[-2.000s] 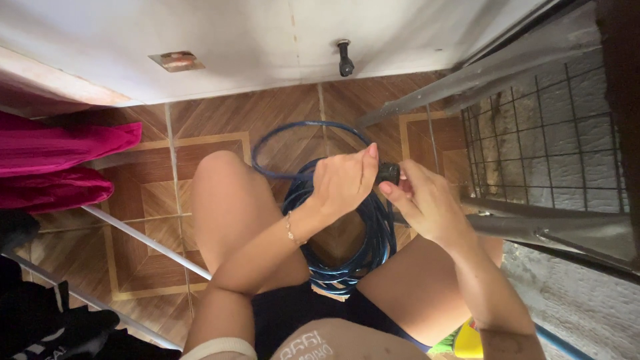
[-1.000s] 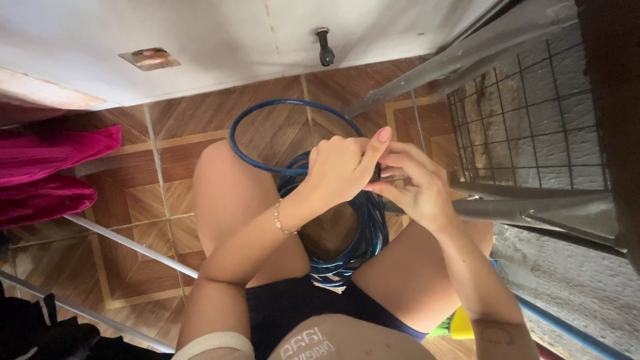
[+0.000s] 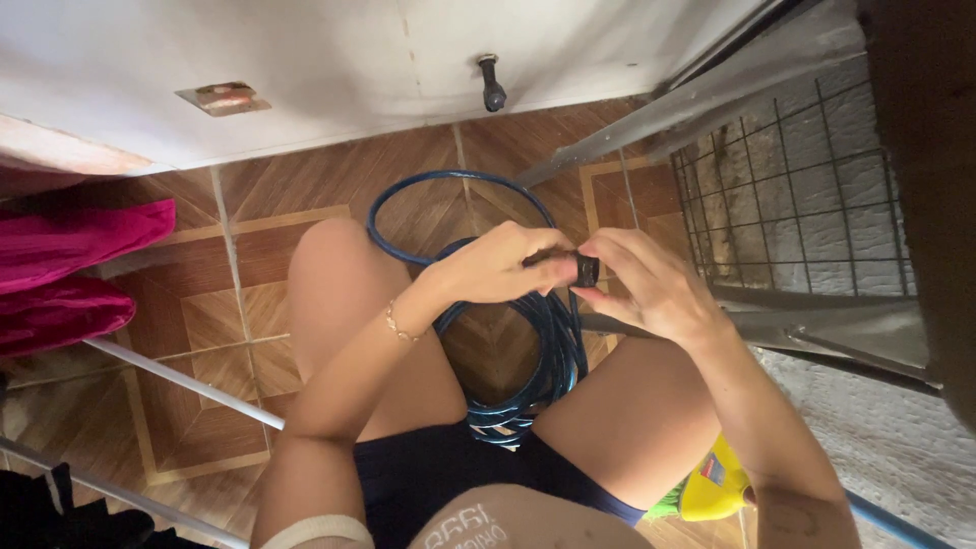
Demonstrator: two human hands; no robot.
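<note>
A black hose fitting (image 3: pixel 585 271) is between my hands, in front of my knees. My left hand (image 3: pixel 507 263) is closed around its left part and partly hides it. The thumb and fingers of my right hand (image 3: pixel 644 282) pinch its right end. Below them, a blue hose (image 3: pixel 560 351) lies coiled on the tiled floor between my thighs, with one loose loop reaching toward the wall. Whether the hose runs into the fitting is hidden by my hands.
A black tap (image 3: pixel 492 85) sticks out of the white wall ahead. At right stands a grey metal frame with wire mesh (image 3: pixel 785 198). Magenta cloth (image 3: pixel 69 244) hangs at left above a white rod (image 3: pixel 183 381). A yellow broom head (image 3: pixel 713 484) lies beside my right thigh.
My hands have drawn slightly apart since one second ago, and more of the black fitting shows between them. The coil has stayed between my legs.
</note>
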